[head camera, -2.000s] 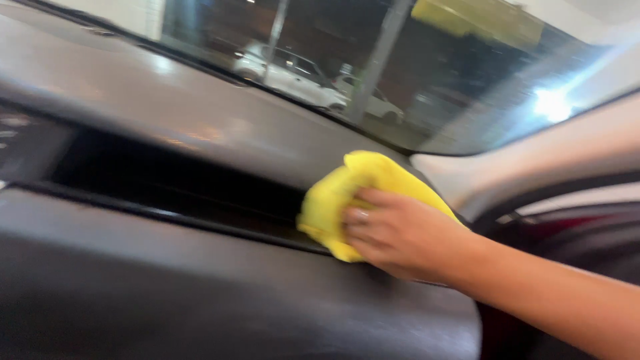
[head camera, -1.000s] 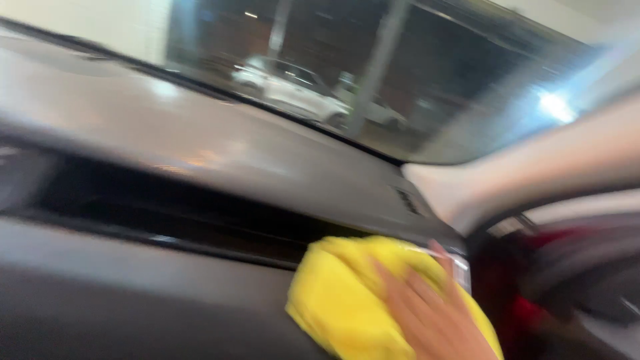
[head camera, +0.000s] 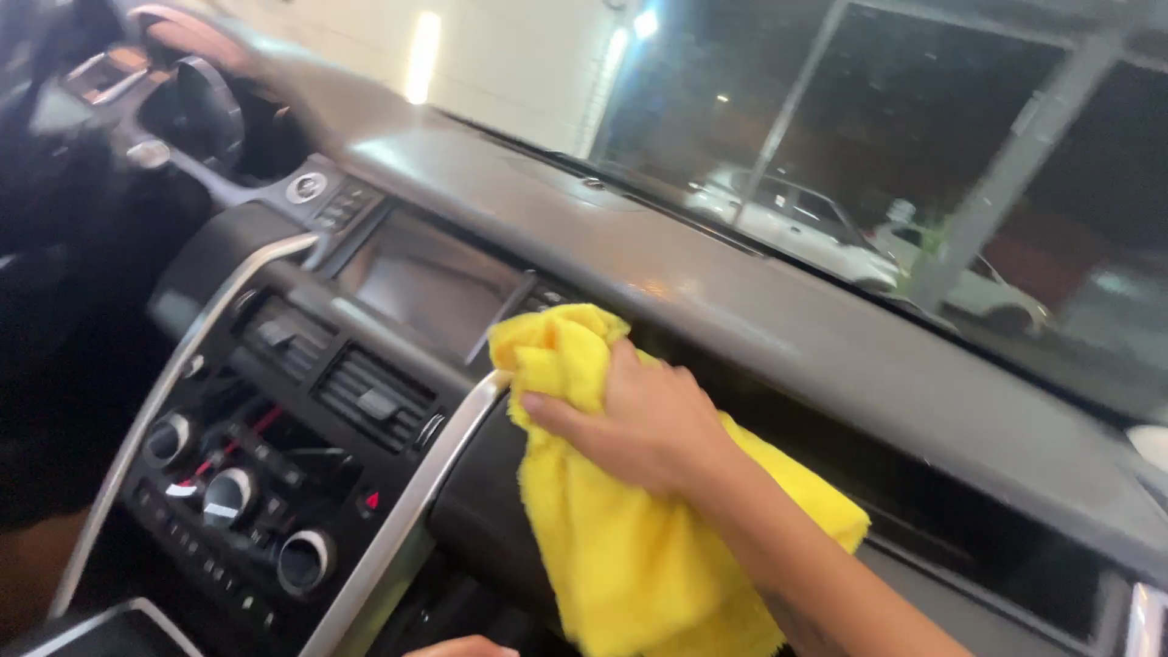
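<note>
My right hand (head camera: 643, 424) grips a bunched yellow microfiber cloth (head camera: 620, 538), pressed to the car's dashboard (head camera: 766, 319) just right of the centre screen (head camera: 424, 283). The cloth covers the left end of the glossy black trim strip (head camera: 958, 511) and hangs down over the panel beneath it. Beside the cloth runs the silver trim (head camera: 420, 493) of the centre console. At the bottom edge, only a small part of my left hand (head camera: 465, 647) shows; whether it holds anything is hidden.
Air vents (head camera: 374, 397) and round climate knobs (head camera: 228, 495) lie left of the cloth. The steering wheel (head camera: 205, 109) is at the upper left, near a dark, blurred shape that I cannot make out. Beyond the windshield stand white cars (head camera: 803, 224).
The view has swung left to the centre console. My right hand has moved with the yellow cloth from the right part of the dashboard to beside the screen. My left hand's edge has come into view.
</note>
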